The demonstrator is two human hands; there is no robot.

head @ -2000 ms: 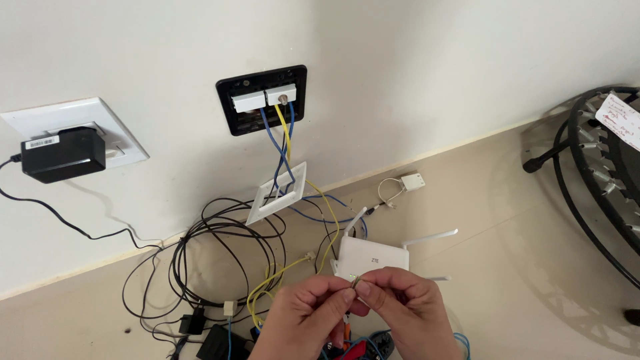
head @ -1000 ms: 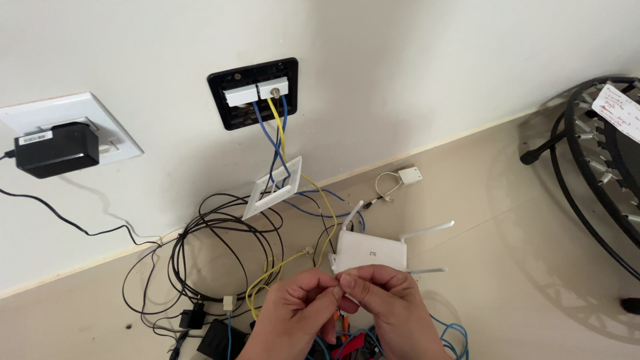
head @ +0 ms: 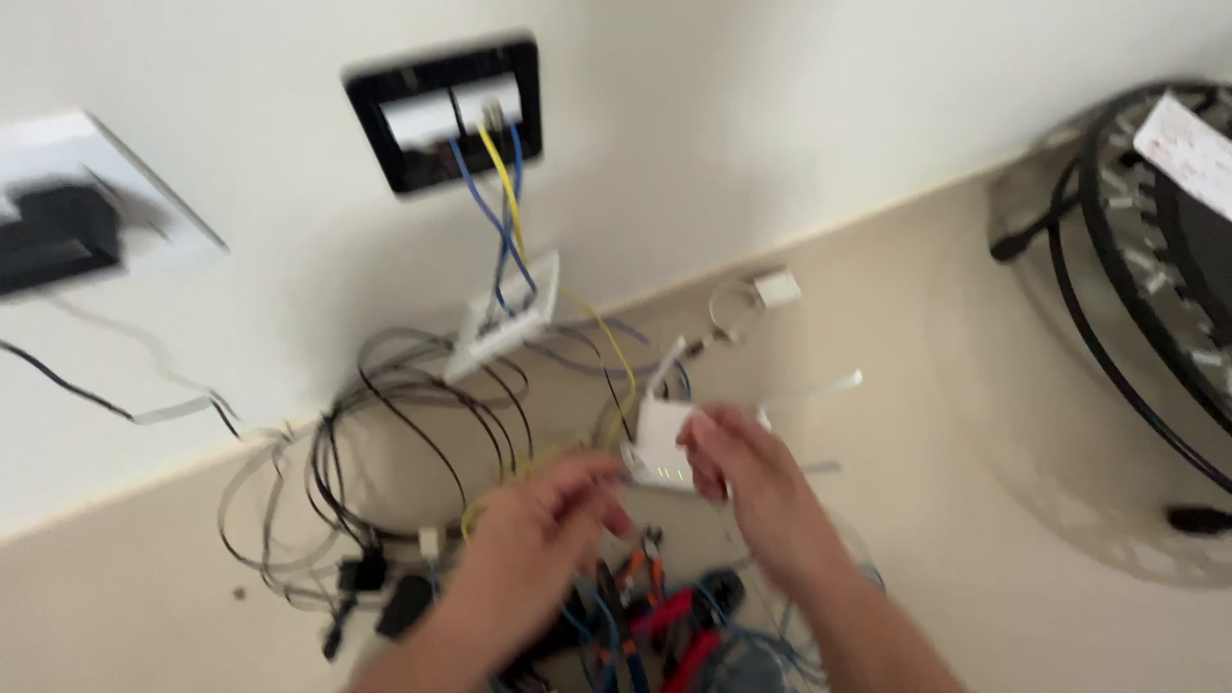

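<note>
My left hand (head: pixel 549 520) hovers at the lower middle, fingers curled and blurred; whether anything is between them cannot be told. To its right my right hand (head: pixel 746 462) is in front of the right side of the white router (head: pixel 664 433), its fingertips bent together, with anything in them too blurred to see. The two hands are apart. Beneath them on the floor are red-handled tools (head: pixel 664 611), orange-handled pliers (head: pixel 645 568) and blue cables (head: pixel 770 640). Green lights show on the router.
Blue and yellow cables run from a black wall box (head: pixel 443 115) through a loose white faceplate (head: pixel 510 318). Looped black cables (head: pixel 414 433) lie by the wall. A black adapter (head: pixel 58 236) sits in the left outlet. A mini trampoline (head: pixel 1107 221) stands at right.
My hands, fingertips together in the earlier frames, have moved apart. The right one is now beside the router's front, the left one lower and further left.
</note>
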